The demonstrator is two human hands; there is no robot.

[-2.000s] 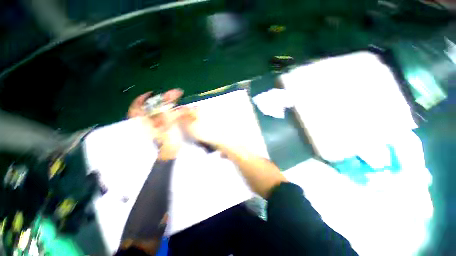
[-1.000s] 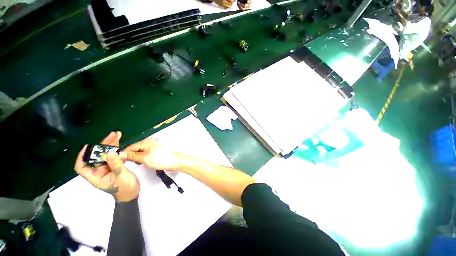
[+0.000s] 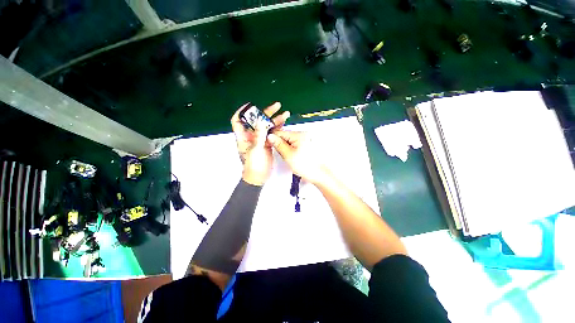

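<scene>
A circuit board in a black housing [image 3: 256,118] is held above the far part of the white work mat [image 3: 214,151]. My left hand [image 3: 255,151] holds it from below, fingers around it, palm up. My right hand [image 3: 293,150] has its fingertips at the near right end of the unit; whether they pinch the board or its cord is too small to tell. A tied black cord [image 3: 296,189] hangs or lies just below my right hand, its plug towards me. Another black cord [image 3: 183,199] lies on the mat's left edge.
Unfinished units [image 3: 79,221] with yellow blocks heap at left, beside a ridged stack [image 3: 19,214] and blue bin [image 3: 75,303]. A grey post [image 3: 69,104] stands upper left. Part trays [image 3: 504,158] and crumpled paper [image 3: 398,139] are right. Scattered units [image 3: 378,92] lie on the green conveyor.
The camera view has swung left, showing the left heap again. Both hands stay together at the unit. The cord below my right hand still shows.
</scene>
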